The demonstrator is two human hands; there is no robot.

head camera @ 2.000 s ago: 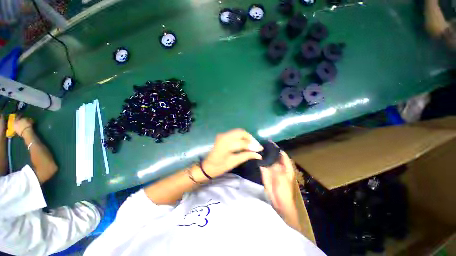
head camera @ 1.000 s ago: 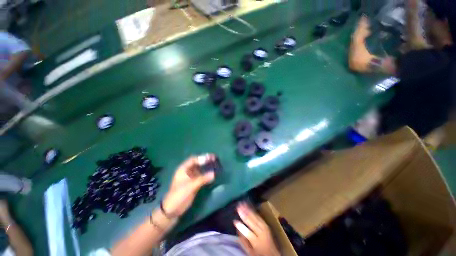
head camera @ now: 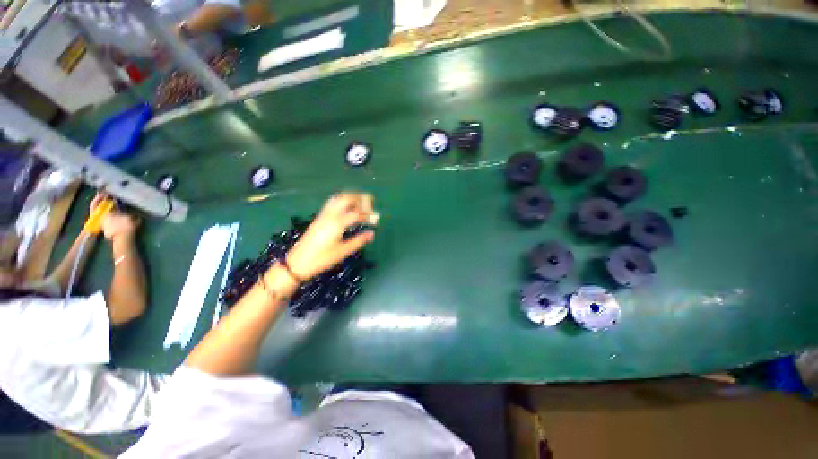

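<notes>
My left hand (head camera: 336, 235) is over the upper right part of the heap of small black inserts (head camera: 327, 291), fingers apart, with a white covering on one fingertip. I see nothing held in it; the inserts under it are partly hidden. My right hand is out of view. Several black round hubs (head camera: 599, 216) stand grouped to the right, two with shiny grey tops. Pale-faced units (head camera: 436, 142) form a row along the far side, with ribbed side-lying units (head camera: 468, 136) among them.
Pale strips (head camera: 199, 282) lie left of the heap. A neighbour's arm (head camera: 126, 278) and yellow-handled tool (head camera: 98, 217) are at left, near a metal upright (head camera: 117, 184) and blue tray (head camera: 122, 133). The carton (head camera: 664, 421) is below the worktop edge at right.
The view has turned and shifted. My left hand has gone from a black hub near the front edge to the heap. My right hand has left view. A pale-faced and a ribbed unit are new in the row.
</notes>
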